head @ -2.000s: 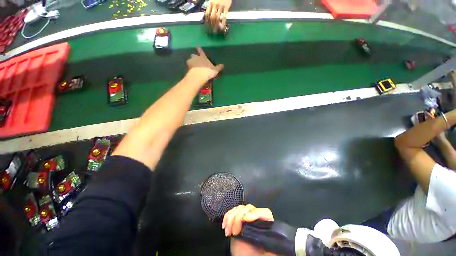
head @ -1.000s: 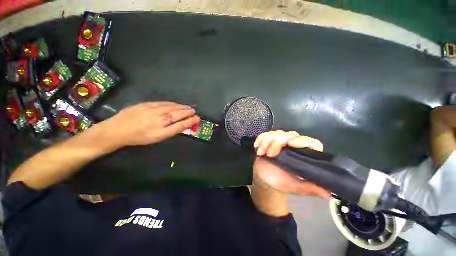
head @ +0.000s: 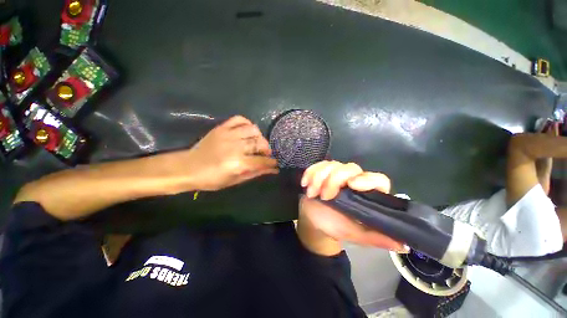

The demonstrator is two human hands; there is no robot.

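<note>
The round screw dish (head: 301, 138), full of tiny grey-brown screws, lies on the dark bench mat. My right hand (head: 336, 208) is closed around the thick black electric screwdriver (head: 404, 218), just below the dish on the near side. The tool's tip is hidden. My left hand (head: 233, 154) is just left of the dish, fingers curled and fingertips close to its rim. No device unit shows under it, and whether the fingers hold anything cannot be told.
Several half-assembled units (head: 66, 90) with red parts and gold discs lie at the left. A small dark strip (head: 249, 14) lies at the back. A white round fan (head: 429, 270) is at lower right. Another person's arm (head: 525, 168) is at the right, below the pale belt edge (head: 429, 25).
My left hand first came back from the green belt to the bench with a unit, then moved right to the dish. That unit no longer shows. My right hand still holds the screwdriver.
</note>
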